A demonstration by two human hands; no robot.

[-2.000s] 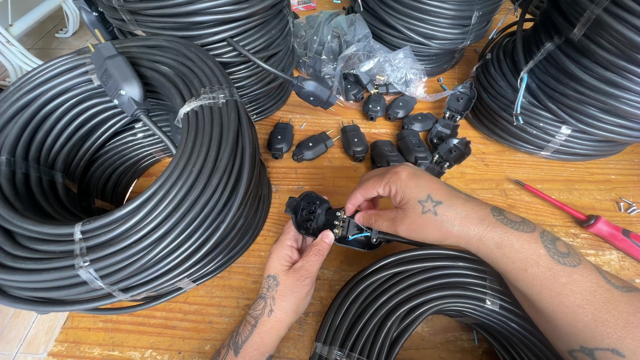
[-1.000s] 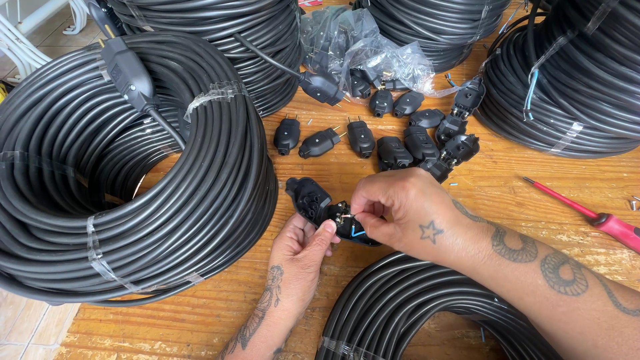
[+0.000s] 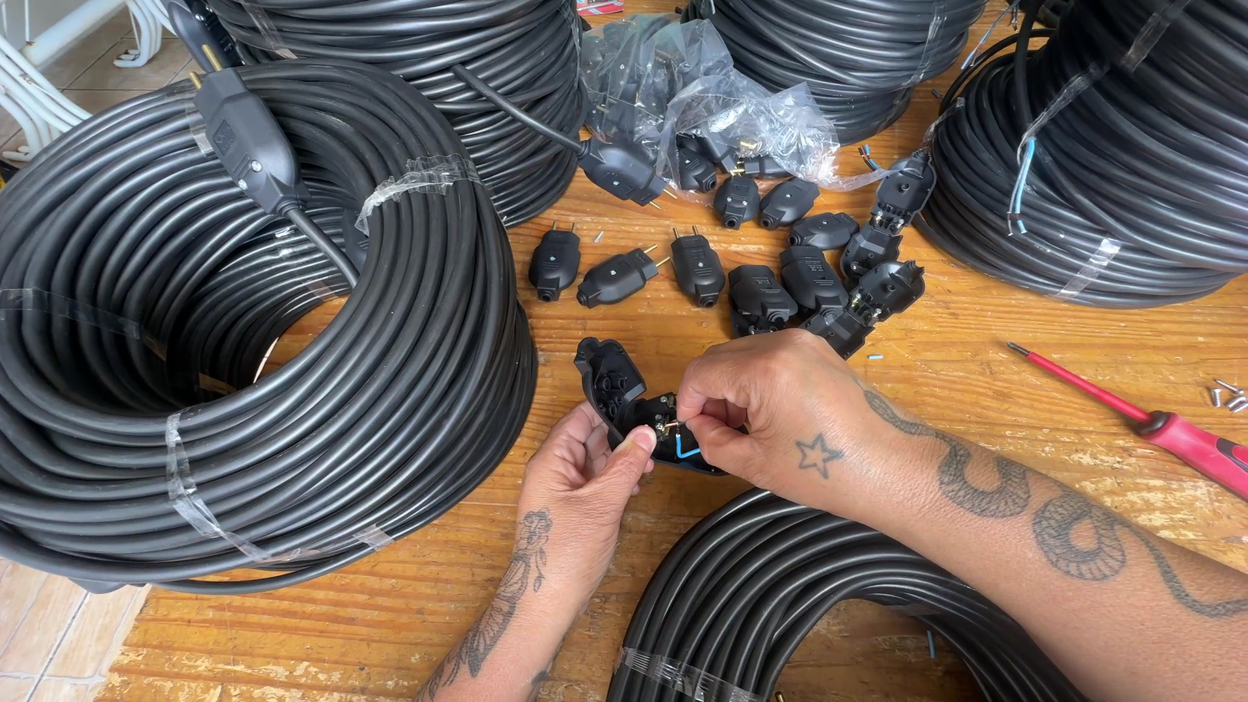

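Observation:
My left hand (image 3: 595,463) grips an opened black plastic electrical connector (image 3: 612,378), its thumb near the metal terminals. My right hand (image 3: 746,409) pinches at the wiring beside those terminals with thumb and index finger; bare copper and a blue-insulated wire (image 3: 685,448) show between the hands. What exactly the right fingertips hold is partly hidden. Just below the hands lies a coil of black cable (image 3: 780,546). Several black plugs (image 3: 697,268) lie beyond the hands, and some opened connector shells (image 3: 882,292) are grouped to their right.
A large taped coil of black cable (image 3: 439,322) stands at left, with a fitted plug (image 3: 244,141) on it. More coils (image 3: 1092,175) stand behind and at right. A clear plastic bag (image 3: 682,78) lies at the back. A red-handled screwdriver (image 3: 1102,385) and small screws (image 3: 1230,395) lie at right.
The connector's open shell half stands more upright than two seconds ago. My right hand has turned, its fingertips still at the terminals, and the blue wire shows a bend.

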